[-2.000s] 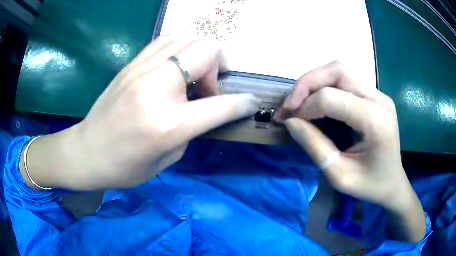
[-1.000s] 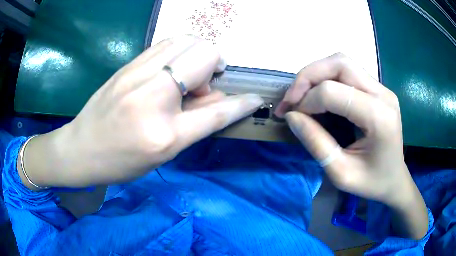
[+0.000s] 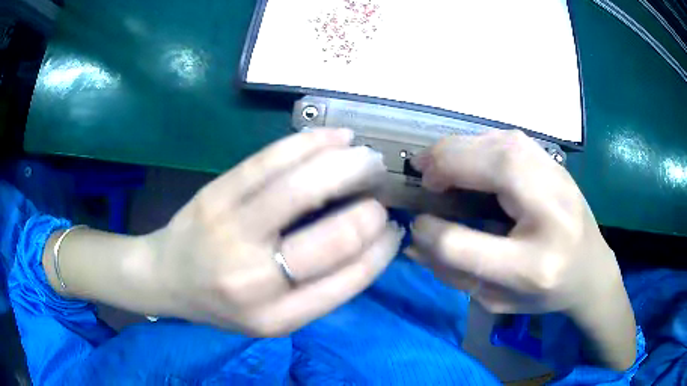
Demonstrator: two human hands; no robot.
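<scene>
A flat grey-tan metal fixture (image 3: 388, 119) lies along the near side of the tray, with engraved lettering and a round silver hole at its left end. A small dark opening with a tiny shiny point shows near its middle. My left hand (image 3: 264, 234), blurred, has two fingers over the fixture's left part and others below its near edge. Whether it grips is unclear. My right hand (image 3: 512, 219) has a fingertip at the dark opening and other digits below the near edge, around the fixture. Any tiny component at the fingertips is hidden.
The black-edged tray (image 3: 482, 119) with a bright white surface lies beyond the fixture. Tiny reddish specks (image 3: 345, 32) are scattered on its upper left. The glossy green bench (image 3: 151, 113) surrounds it. A blue stool part (image 3: 517, 336) shows below right.
My left hand has shifted down and changed its hold, uncovering the fixture's left end. My right fingertips have moved apart, one over the opening. The tray appears lower and further right.
</scene>
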